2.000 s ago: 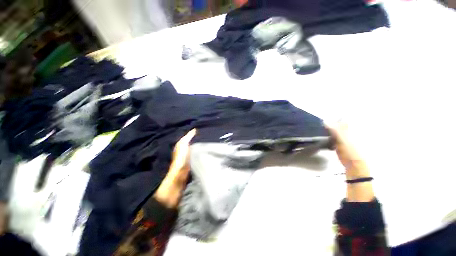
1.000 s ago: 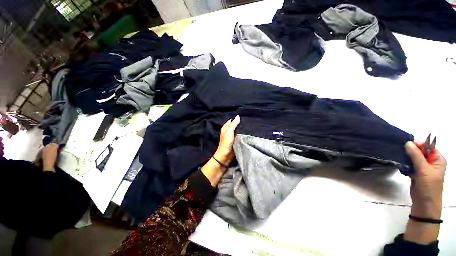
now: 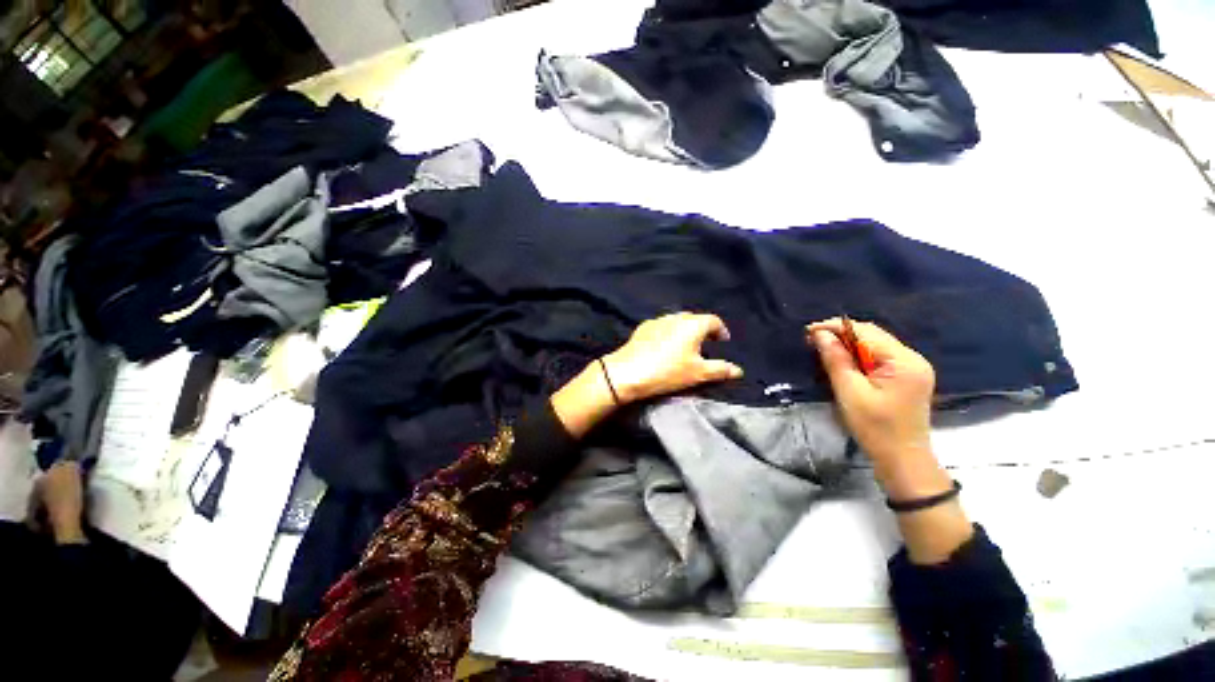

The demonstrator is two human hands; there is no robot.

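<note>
A dark denim garment lies across the table in front of me, its grey wrong side turned out along the near edge. A small pale mark shows at the fold between my hands. My left hand rests over the garment with thumb and fingers apart and nothing seen between them. My right hand is above the garment to the right, closed around orange-red snips. The snips' blades are hard to make out.
A heap of dark and grey garments lies at left. Another dark garment lies at the far side. White papers and a dark object lie at left. Another person's hand shows at the left edge.
My right hand has let go of the garment's right end and moved left with the snips. My left hand has opened and reaches further over the cloth.
</note>
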